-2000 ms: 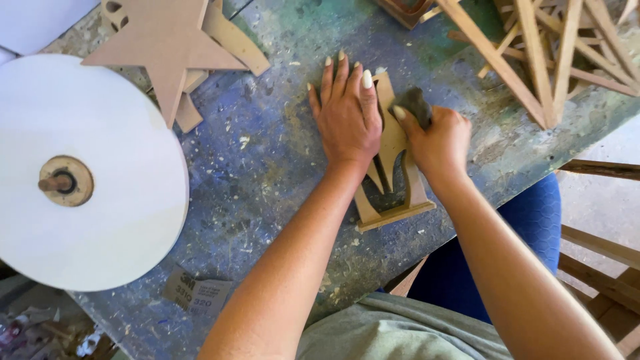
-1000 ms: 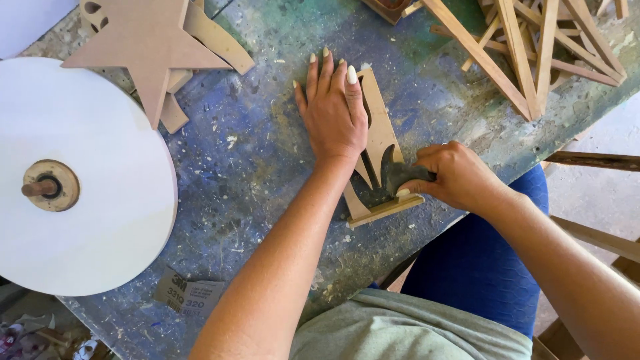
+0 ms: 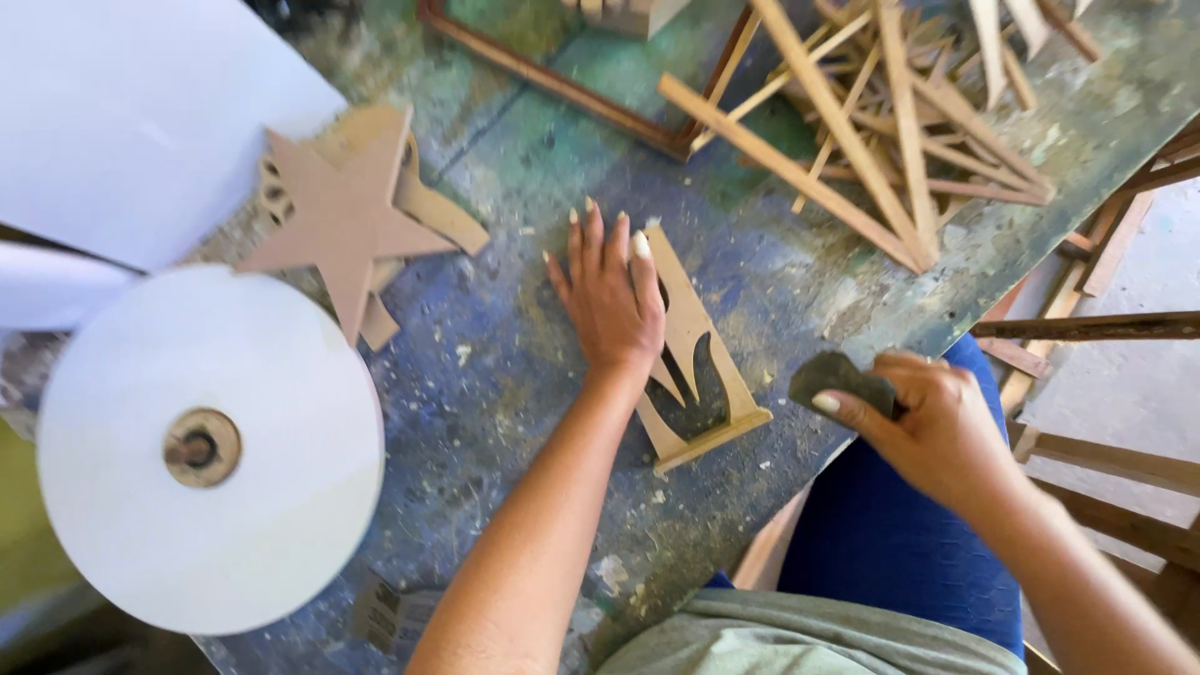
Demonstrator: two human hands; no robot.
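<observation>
A flat fibreboard cut-out with curved openings lies on the paint-stained table, a narrow strip across its near end. My left hand rests flat on its left side, palm down, fingers pointing to the far side, and hides part of it. Off to the right of the cut-out, near the table's edge, my right hand pinches a dark, bent piece of what looks like sandpaper between thumb and fingers. The dark piece is not touching the cut-out.
A white disc with a wooden hub stands at the left, below a fibreboard star on other cut pieces. A wooden frame and a heap of thin wooden strips lie at the back. Wooden bars stand beyond the right edge.
My right hand has come off the cut-out and moved right with the dark piece. Earlier it was against the cut-out's right side. My left hand has stayed on the cut-out.
</observation>
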